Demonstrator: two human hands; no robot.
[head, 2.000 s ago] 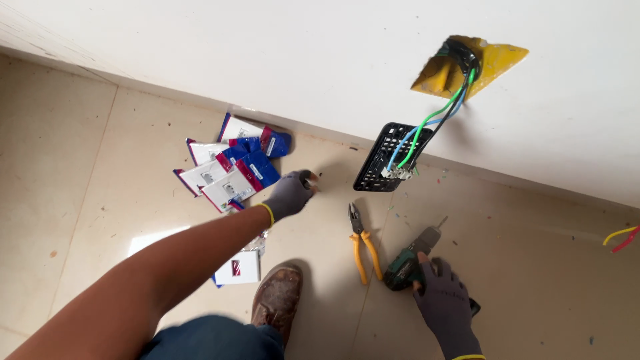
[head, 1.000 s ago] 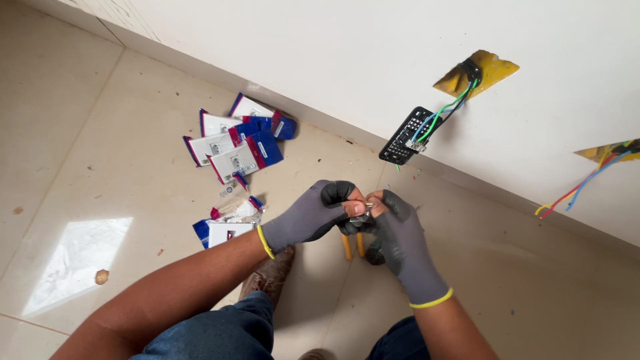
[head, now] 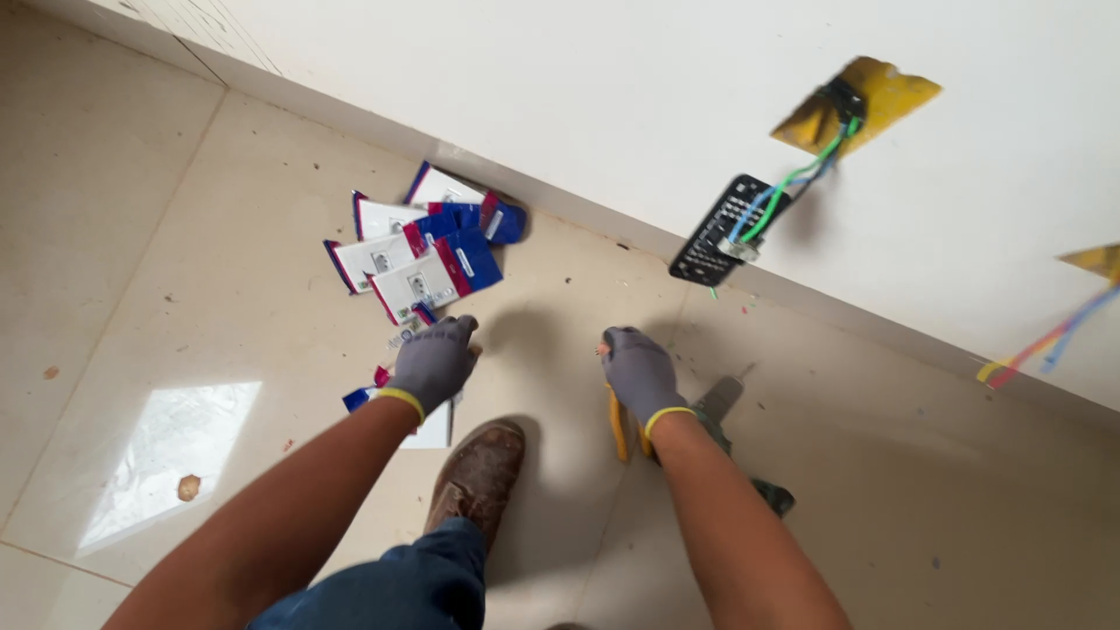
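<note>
My left hand (head: 435, 359), in a grey work glove, is over the near side of several packaged wall sockets (head: 411, 284); its fingers are curled and what they hold cannot be seen. My right hand (head: 640, 367), gloved alike, is curled above pliers with orange handles (head: 618, 424), partly hiding them; its grip is hidden too. A green cordless drill (head: 719, 407) lies beside and beneath my right forearm. Up ahead, a black socket mounting frame (head: 722, 232) hangs by green, blue and black wires (head: 770, 210) from a wall box (head: 844, 101).
An opened packet with a white plate (head: 433, 429) lies below my left hand. Red, blue and yellow wires (head: 1041, 341) stick out of a second wall opening at the right. My brown boot (head: 481, 477) stands on the tiled floor. The white wall (head: 569, 105) runs along the far side.
My hands were together a second ago and are now apart, the left one near the packets and the right one over the pliers. Two seconds ago my right hand was on the drill.
</note>
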